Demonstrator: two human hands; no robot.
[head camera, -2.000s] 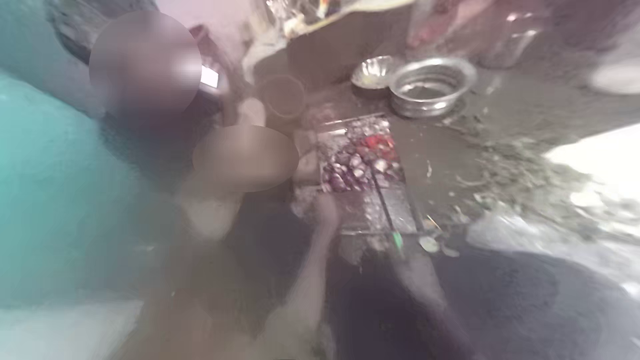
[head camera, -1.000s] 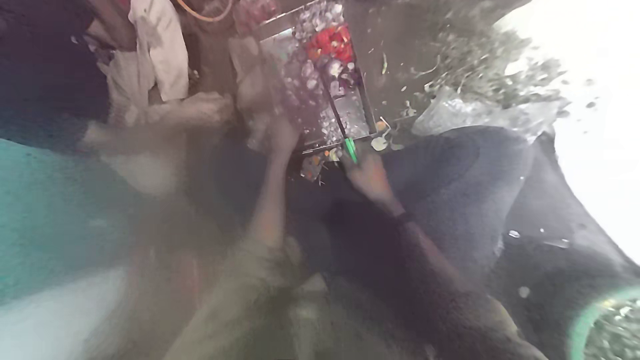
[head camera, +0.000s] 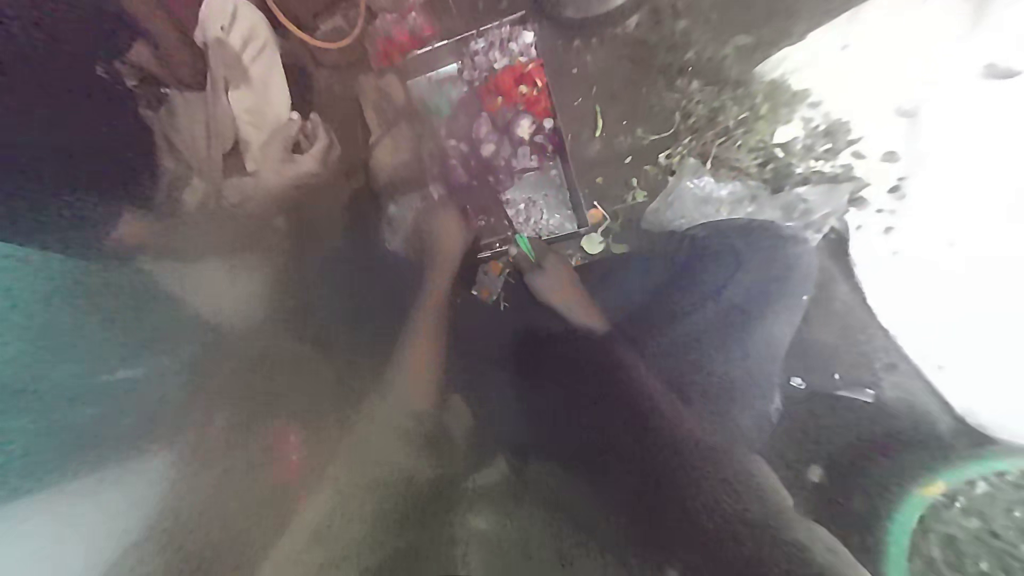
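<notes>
My right hand (head camera: 554, 276) is closed on the green handle of a knife (head camera: 525, 246), whose dark blade seems to point up over a rectangular metal tray (head camera: 578, 204). My left hand (head camera: 442, 228) is blurred at the tray's lower left corner; whether it holds anything cannot be told. In the tray lie purple-skinned onions (head camera: 490, 148), chopped red pieces, perhaps tomato (head camera: 518, 88), and pale chopped pieces (head camera: 540, 204) near the lower right. Part of the tray's left side is hazy.
Another person's hand (head camera: 308, 148) is at the upper left, beside a pale cloth. Leafy greens (head camera: 744, 120) and a clear plastic bag (head camera: 704, 196) lie on the floor at right. Scraps (head camera: 594, 242) lie by the tray's corner. A green-rimmed round container (head camera: 900, 520) stands at the lower right.
The view has swung down, so the metal bowls seen two seconds ago have mostly left the picture. My right hand stays at the green handle by the tray's near edge.
</notes>
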